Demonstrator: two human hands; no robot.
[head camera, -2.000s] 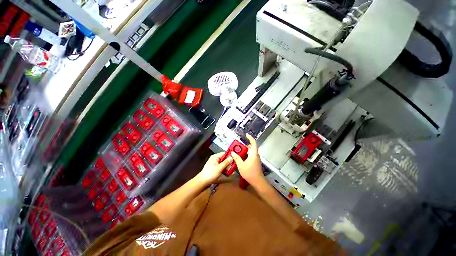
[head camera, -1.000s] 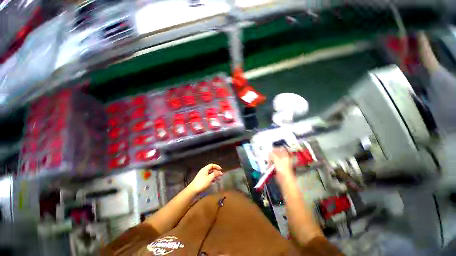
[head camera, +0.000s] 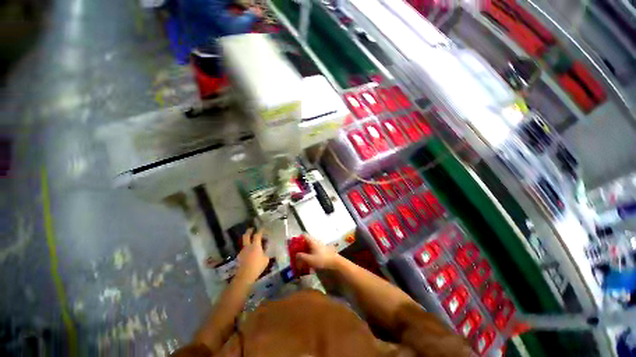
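My right hand (head camera: 318, 255) grips a red device housing (head camera: 299, 252) over the front edge of the left white machine (head camera: 268, 104). My left hand (head camera: 252, 257) is beside it to the left, reaching onto the machine bed with its fingers at a dark fixture (head camera: 240, 233). A little red and dark shows at its fingertips, but blur hides whether it holds anything. Another red part (head camera: 298, 187) sits under the machine head.
Clear trays of red housings (head camera: 397, 209) stand to the right of the machine, along a dark green conveyor belt (head camera: 446, 164). A white shelf (head camera: 446, 77) runs beyond it. A person in blue (head camera: 199, 24) is behind the machine. Grey floor with a yellow line (head camera: 52, 258) lies left.
The view has swung from the right machine to the left one. Both hands are now at the left machine. My right hand now holds a red housing; a second ago it was at the right machine.
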